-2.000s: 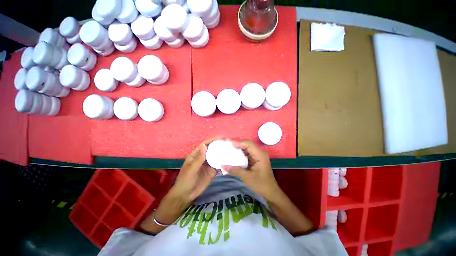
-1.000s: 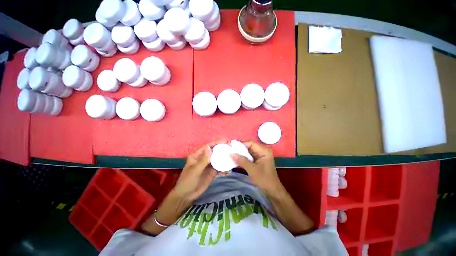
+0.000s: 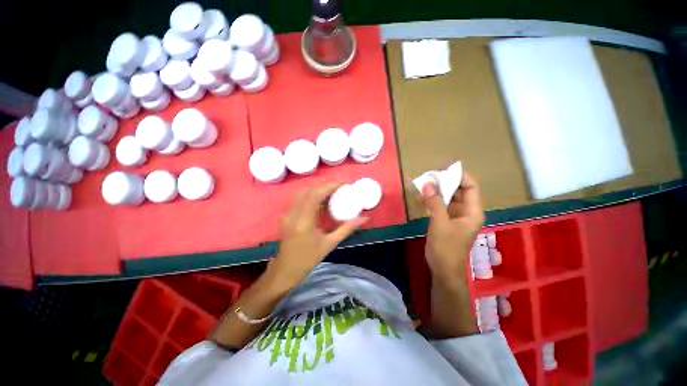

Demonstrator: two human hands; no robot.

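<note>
My left hand (image 3: 309, 230) holds a white round unit (image 3: 346, 203) between thumb and fingers over the red mat. The unit is beside another white round unit (image 3: 367, 193); I cannot tell if they touch. My right hand (image 3: 454, 222) grips a crumpled white wiping cloth (image 3: 447, 182) above the brown board. A row of several white units (image 3: 302, 157) stands just behind my left hand. Shorter rows and a large, partly stacked cluster of white units (image 3: 178, 75) stand on the left of the mat.
A clear dispenser bottle (image 3: 328, 47) stands at the back of the red mat (image 3: 320, 98). Spare wipes (image 3: 426, 59) and a white foam sheet (image 3: 561, 113) lie on the brown board (image 3: 444, 105). Red divided trays are below the bench edge at left (image 3: 162, 324) and right (image 3: 533, 283).
My hands have moved apart. The left has carried the unit beside the lone unit at the mat's front right; the right has moved right with the cloth. The whole view has shifted and tilted.
</note>
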